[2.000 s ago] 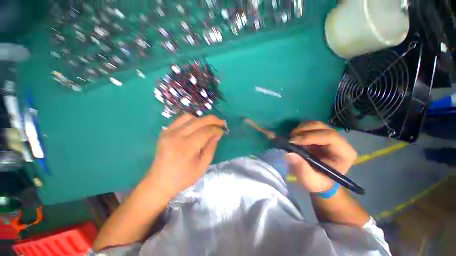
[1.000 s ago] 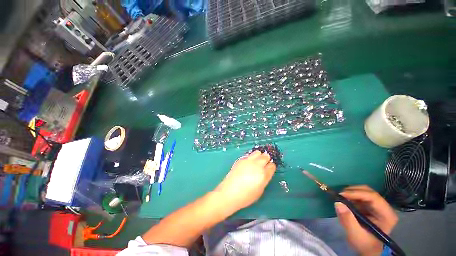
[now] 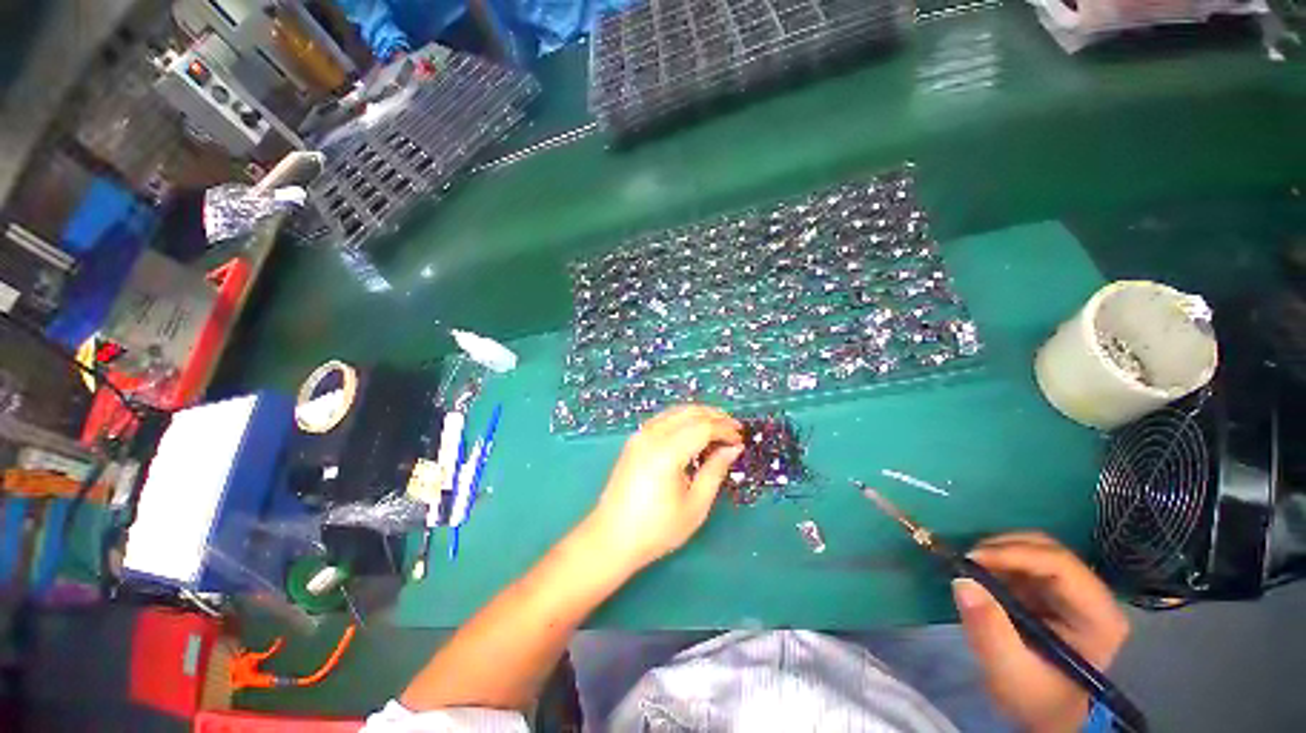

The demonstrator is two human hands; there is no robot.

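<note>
My left hand is at the left edge of a heap of fine dark red and black lead wires, fingertips bent together against it; whether they pinch a wire is hidden. My right hand holds the black soldering iron like a pen, its thin metal tip pointing up-left above the green mat, right of the heap. A small silvery assembly lies alone on the mat below the heap. A clear blister tray with rows of shiny assemblies lies beyond the heap.
A thin silvery-white strip lies on the mat. At right stand a white tub and a black fan. At left are blue and white pens, a small bottle, a tape roll and orange-handled cutters. Black compartment trays lie beyond.
The view has swung outward to show more bench. My left hand went from holding something small to the heap, then shifted to its left edge. The assembly now lies on the mat.
</note>
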